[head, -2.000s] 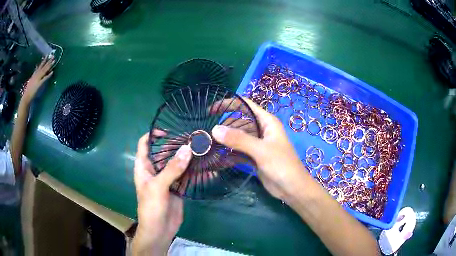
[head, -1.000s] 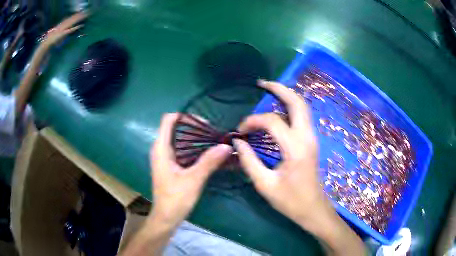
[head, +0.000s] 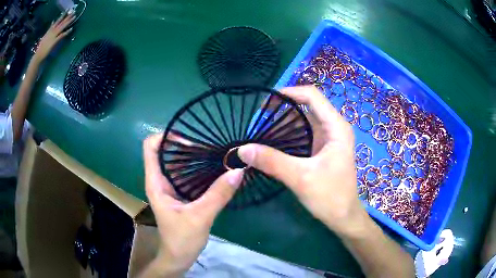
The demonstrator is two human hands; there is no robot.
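A black round front grille (head: 217,117) is held up in front of me, slightly tilted, between both hands. A thin copper trim ring (head: 227,163) lies around its dark centre, partly covered by my thumbs. My left hand (head: 182,209) grips the grille's left side, with the thumb at the lower edge of the ring. My right hand (head: 315,157) grips the right side, with the thumb on the grille centre. Fingers behind the ribs are partly hidden. A blue parts tray (head: 459,176) full of loose copper rings stands to the right.
Another grille (head: 239,54) lies flat on the green bench (head: 157,27) behind. A grille stack (head: 95,79) stands at left. Another person's hand (head: 51,38) is at upper left. An open cardboard carton (head: 41,201) with black parts is at lower left. A white plastic part (head: 435,256) lies by the tray.
The held grille went from facing me, to tipped nearly edge-on and blurred, to facing me again. Both hands stay on it. The view has shifted, so the tray sits further right.
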